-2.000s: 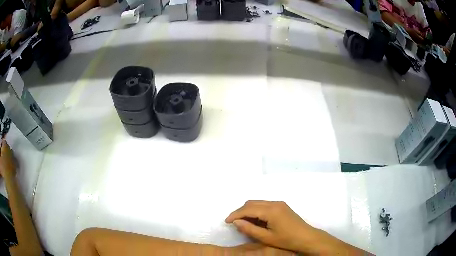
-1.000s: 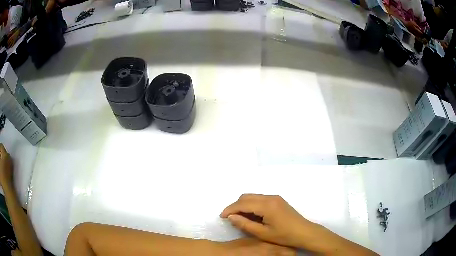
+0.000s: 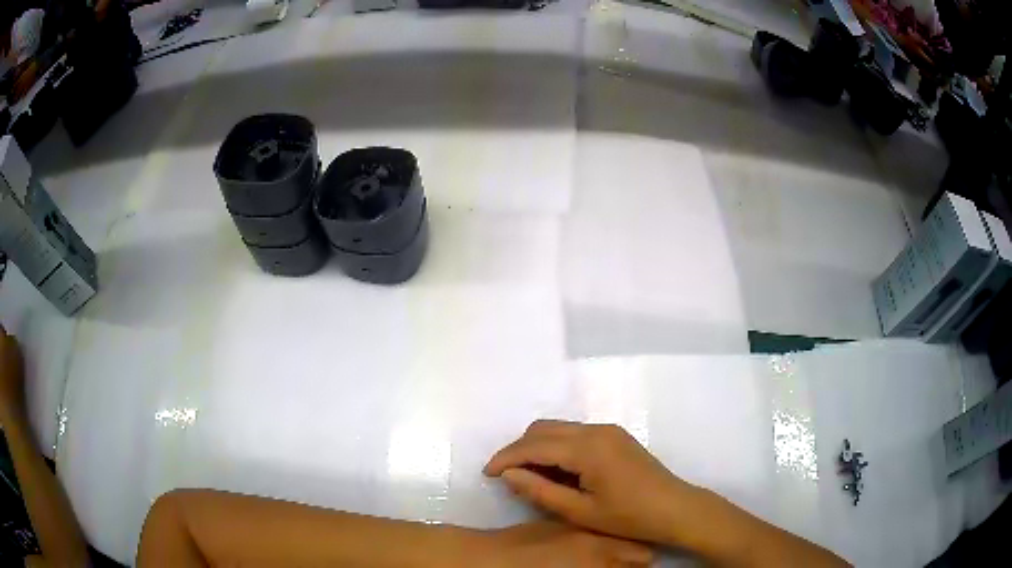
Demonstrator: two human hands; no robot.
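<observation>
Dark grey rounded-square housings [image 3: 371, 209] with central hubs stand in two touching stacks on the white sheet, left of centre: three high on the left, two high on the right. My right hand [image 3: 594, 472] rests at the bottom centre, loosely curled, with a gap between thumb and fingers and nothing seen in it. My left hand [image 3: 560, 546] lies below it, partly covered by my right hand and near the lower picture edge; its fingers are mostly hidden. Neither hand touches the housings.
Pale retail boxes stand at the left [image 3: 44, 239] and right [image 3: 938, 272]. A small dark pile of fittings [image 3: 851, 472] lies right of my hands. A neighbour's arm [image 3: 39, 477] is at the left edge. More dark housings [image 3: 782, 67] and people are at the far side.
The view has shifted slightly, so the stacks and boxes sit a little higher and further left in the picture. My hands keep the same resting pose.
</observation>
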